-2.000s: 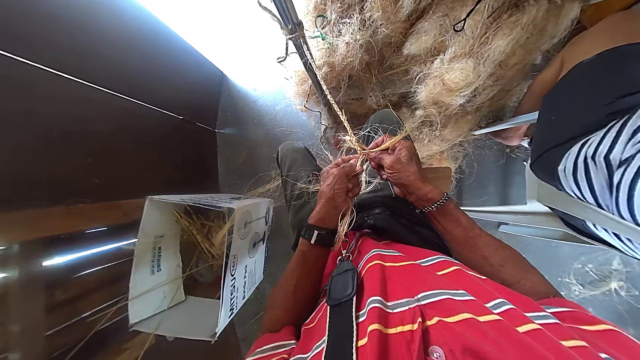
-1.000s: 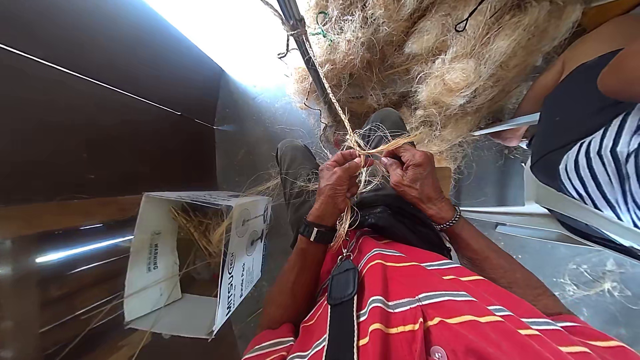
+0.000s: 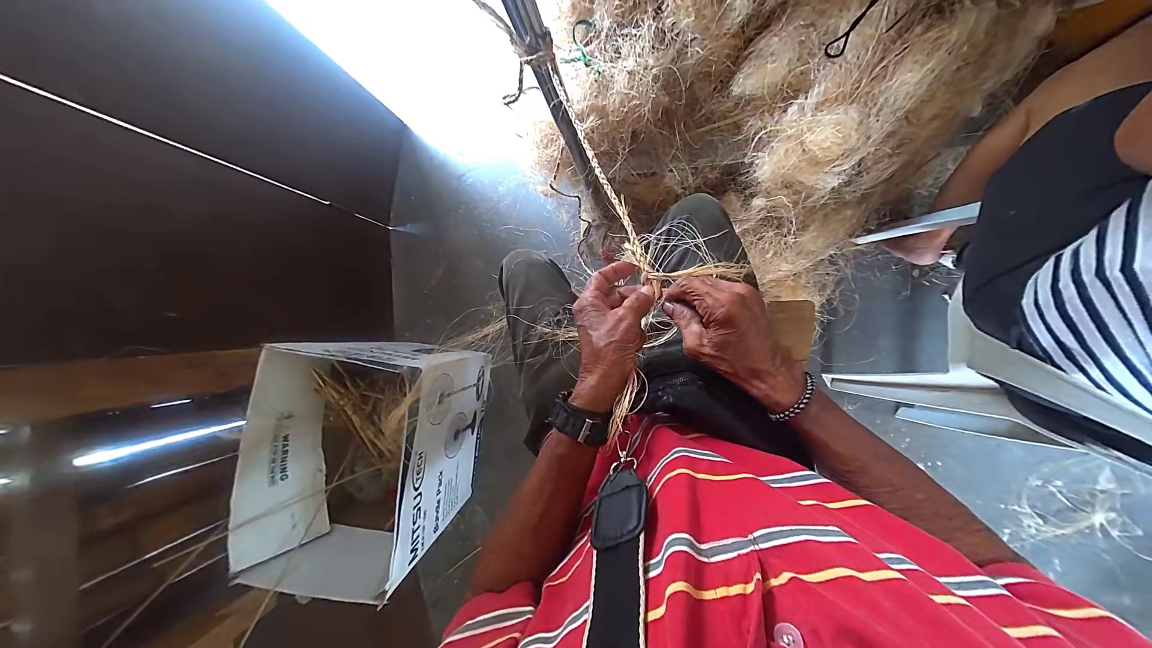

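A braided cord of pale plant fiber (image 3: 610, 193) runs from a dark pole (image 3: 565, 117) down to my hands over my lap. My left hand (image 3: 612, 328) pinches the lower end of the braid between thumb and fingers. Close on its right, my right hand (image 3: 724, 328) grips fiber strands with bent fingers. Loose strands (image 3: 688, 247) fan out around both hands, and a tail of fiber (image 3: 627, 400) hangs below my left hand toward my shirt. The fingertips partly hide the crossing of the strands.
A large heap of tangled fiber (image 3: 810, 135) lies beyond my knees. An open cardboard box (image 3: 364, 562) holding straw-like fiber stands at left. At right sits another person (image 3: 1017, 207) on a white chair (image 3: 1035, 382). Loose fiber scraps (image 3: 1075, 508) lie on the floor.
My right hand has moved in closer to the braid than a second ago. My left hand stays near the braid, its fingers in a somewhat different pose.
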